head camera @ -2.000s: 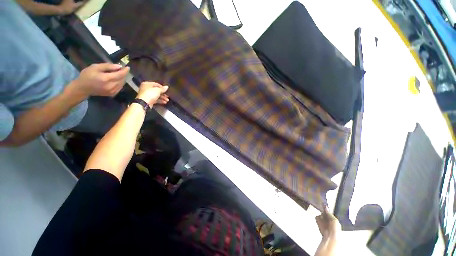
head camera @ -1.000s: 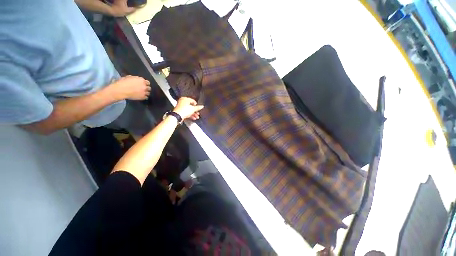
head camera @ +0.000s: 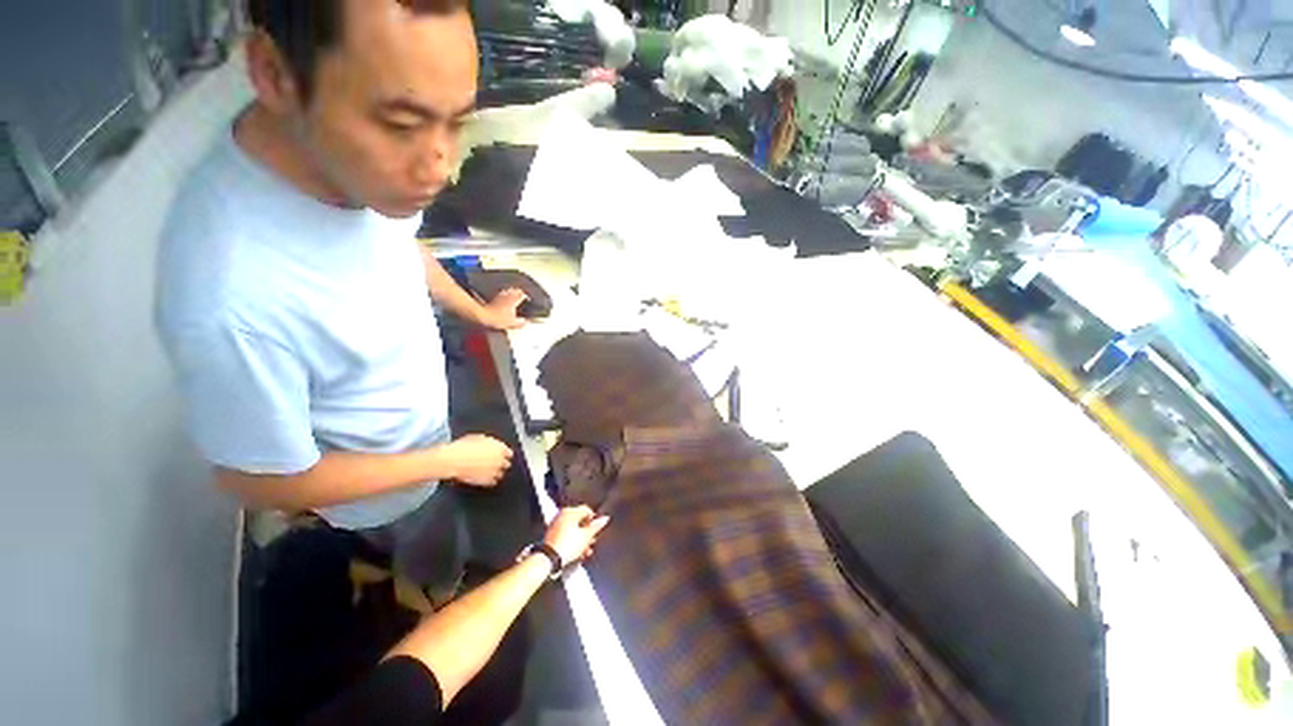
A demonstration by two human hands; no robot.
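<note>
A brown-orange and blue plaid fabric panel (head camera: 723, 525) lies lengthwise on the white table, running off the bottom of the picture. My left hand (head camera: 573, 535), with a black wristband, pinches the panel's near edge beside a dark curled-over part of the cloth. My right hand is out of the picture. A folded black stack (head camera: 964, 546) lies to the right of the plaid and partly against it. A narrow dark strip (head camera: 1089, 596) stands out at the stack's right end.
A person in a light blue shirt (head camera: 326, 333) stands at the left table edge, one hand on a small dark round piece (head camera: 530, 292). White paper pieces (head camera: 624, 213) lie on dark cloth at the far end. A yellow item (head camera: 1254, 677) lies at right; a yellow-edged machine (head camera: 1049, 355) is beyond.
The view has tilted up, showing the person and the room, and the cloth sits lower in the picture. My left hand remains at the panel's edge. My right hand has left the picture.
</note>
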